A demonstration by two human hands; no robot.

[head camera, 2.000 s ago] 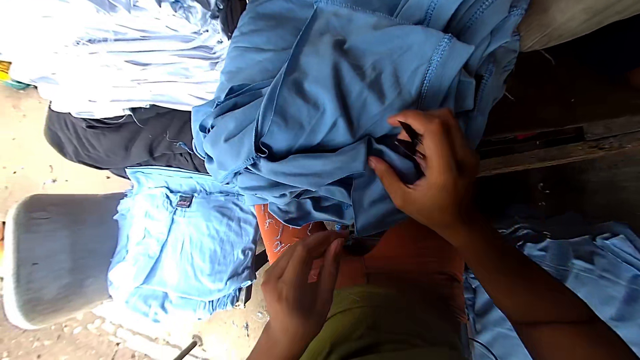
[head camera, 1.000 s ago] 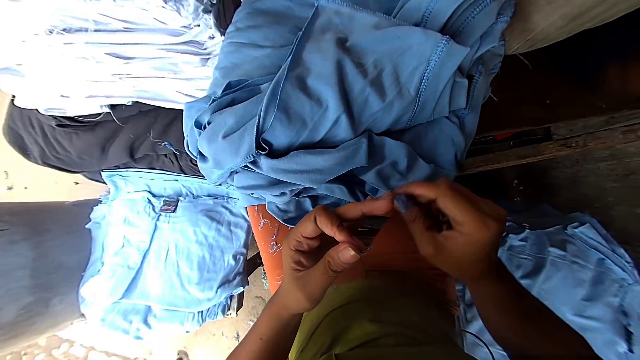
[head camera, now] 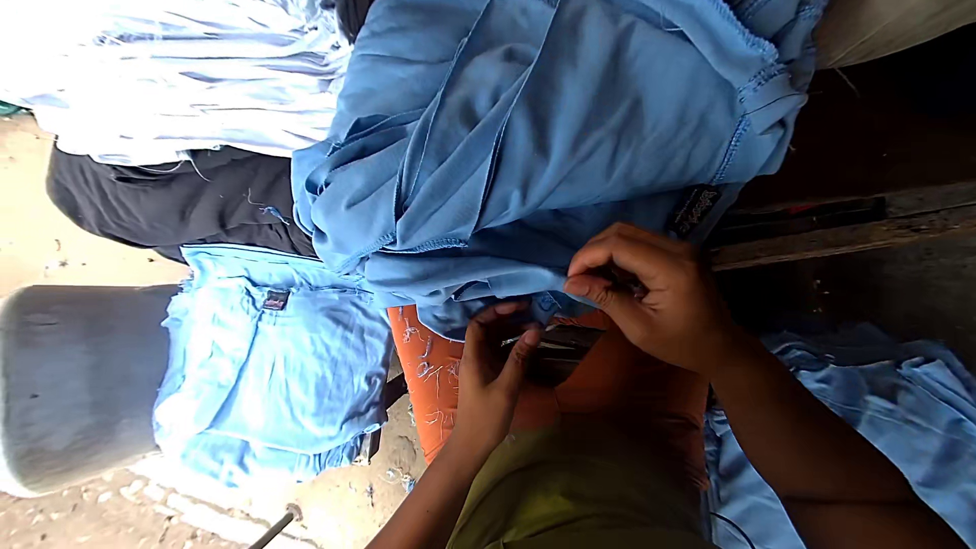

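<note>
A blue cloth garment [head camera: 595, 130] with stitched seams lies heaped in front of me and over my lap. Near its right end a black label [head camera: 695, 210] bears writing. My right hand [head camera: 644, 293] pinches the garment's near edge between thumb and forefinger; its other fingers curl, and whether something lies inside them I cannot tell. My left hand [head camera: 499, 354] is just left of it, below the cloth's edge, thumb and fingers apart, fingertips partly hidden under the fabric. Loose threads [head camera: 438, 374] cling to my orange legwear.
Folded light blue garments [head camera: 282, 366] lie at the left beside a grey rounded surface [head camera: 84, 381]. White cloth [head camera: 206, 76] and black cloth [head camera: 183, 198] are at the upper left. A wooden beam [head camera: 854, 229] runs at the right, above more blue cloth [head camera: 862, 427].
My hands were together below the garment a second ago; now they are apart, the right one pinching its edge. The garment's folds have shifted, and a black label shows near my right hand.
</note>
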